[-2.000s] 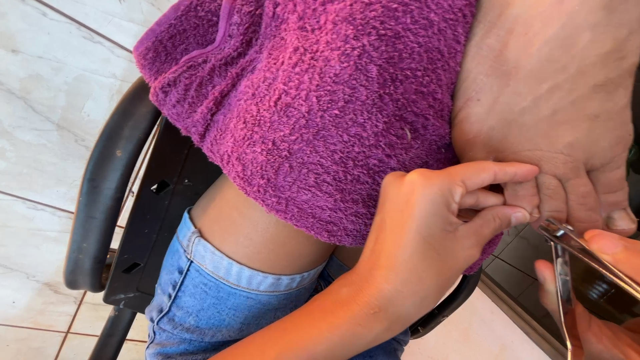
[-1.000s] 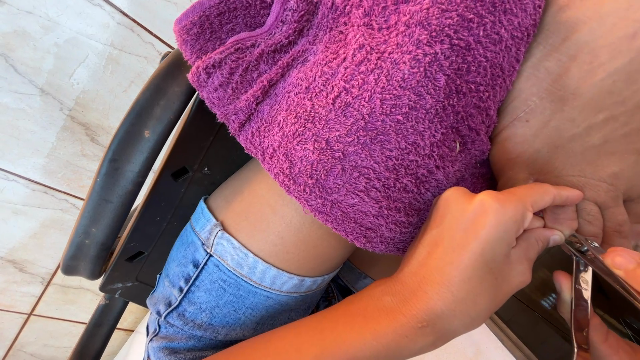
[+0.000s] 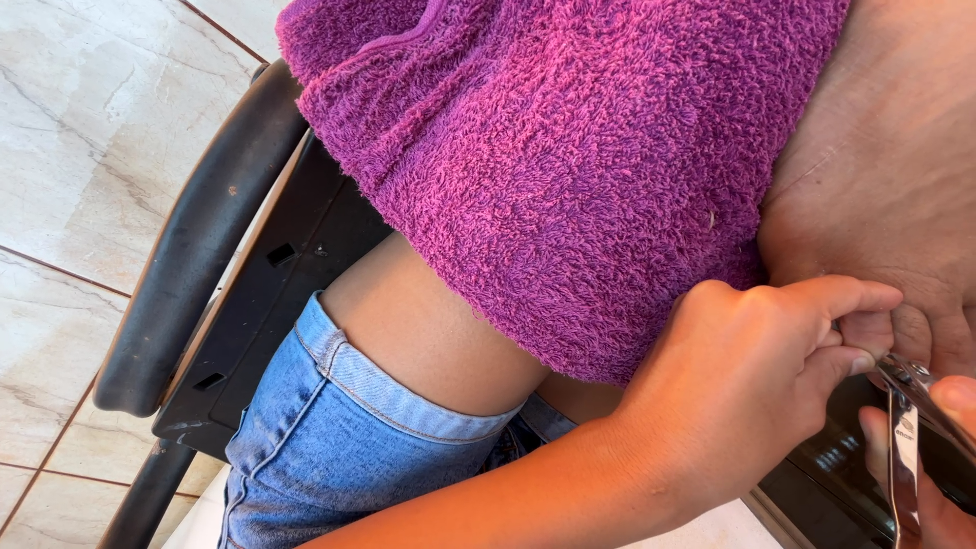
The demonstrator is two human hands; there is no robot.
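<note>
My left hand (image 3: 770, 358) pinches the smallest toe (image 3: 868, 332) of another person's bare foot (image 3: 877, 191) between thumb and fingers. My right hand (image 3: 934, 473), partly cut off by the right edge, holds a shiny metal nail clipper (image 3: 905, 450). The clipper's jaws are at the tip of that toe, close to my left thumb; whether they touch the nail cannot be told. Beside the foot, a purple terry towel (image 3: 549, 168) lies over my lap, its lower edge behind my left wrist.
My thigh in blue denim shorts (image 3: 374, 435) is below the towel. At the left are a black chair armrest (image 3: 206, 244) and a dark chair frame (image 3: 267, 305) above marble-look floor tiles (image 3: 69, 152). A dark glossy surface (image 3: 823, 465) shows beneath the clipper.
The view has shifted, so towel, foot and hands sit farther right than two seconds ago. Both hands keep their holds, and the clipper stays near the smallest toe.
</note>
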